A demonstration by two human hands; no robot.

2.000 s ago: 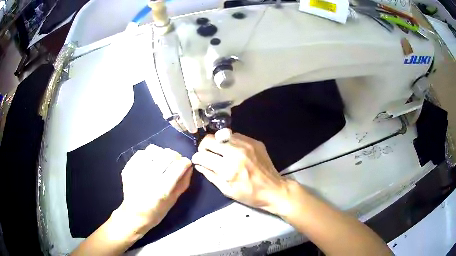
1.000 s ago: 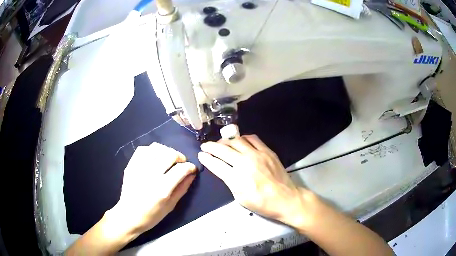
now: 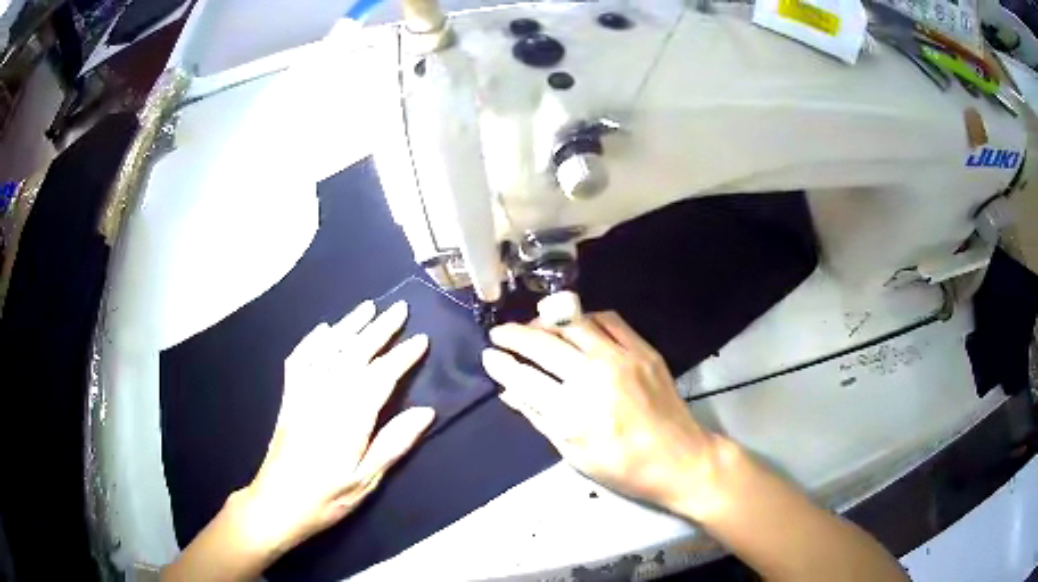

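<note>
A dark garment panel (image 3: 228,398) lies flat under the arm of the white sewing machine (image 3: 683,125). A dark patch pocket (image 3: 438,352) lies on it, with a pale stitch line along its upper edge and a visible lower edge. The presser foot (image 3: 489,313) is at the pocket's right side; the needle is too small to make out. My left hand (image 3: 342,415) lies flat on the pocket and panel, fingers spread. My right hand (image 3: 603,398) rests on the cloth just right of the foot, fingertips pressing down, holding nothing I can see.
A pale ribbed knob (image 3: 581,174) is on the machine head. A small white box with a yellow label (image 3: 810,23) and green-handled snips (image 3: 960,66) lie on the arm. A black cloth scrap (image 3: 1004,330) is at far right. Dark cloth (image 3: 51,341) hangs at left.
My left hand has opened from a pinch near the foot and now lies spread over the pocket, covering part of the pale line. The view has shifted, so the machine appears further right.
</note>
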